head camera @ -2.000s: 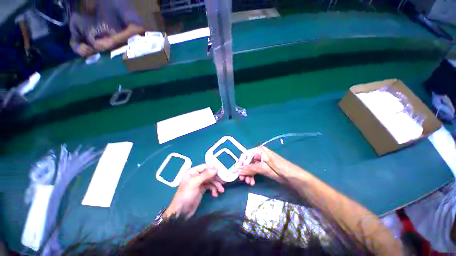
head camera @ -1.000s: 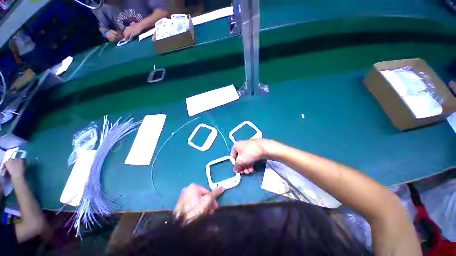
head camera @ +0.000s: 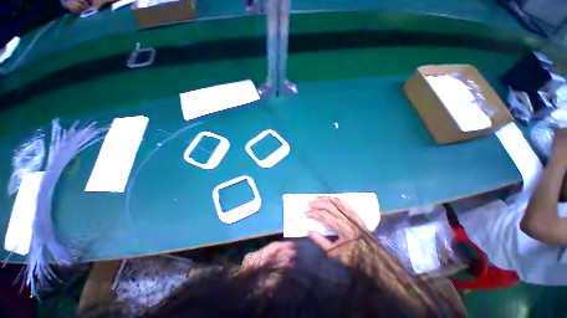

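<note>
Three white plastic frames lie loose on the green bench: one at the left [head camera: 206, 150], one at the right [head camera: 267, 148] and one nearer me [head camera: 237, 199]. A white sheet [head camera: 364, 208] lies at the bench edge. My right hand [head camera: 336, 220] rests on it, fingers spread; whether it pinches the sheet is unclear. My left hand [head camera: 271, 256] is at the bench edge, blurred and partly covered by my hair, so its fingers and any hold are hidden. A thin pale wire [head camera: 136, 169] curves across the bench left of the frames.
A wire bundle [head camera: 50, 192] and a white sheet [head camera: 118, 154] lie at the left. Another sheet [head camera: 219, 99] lies by the metal post [head camera: 277, 49]. An open carton [head camera: 429, 115] stands at right. Another person's arm [head camera: 547, 199] is at the right edge.
The nearer frame has left my hands and lies on the bench. My right hand has moved right onto the white sheet. My left hand has drawn back to the edge. The view has shifted.
</note>
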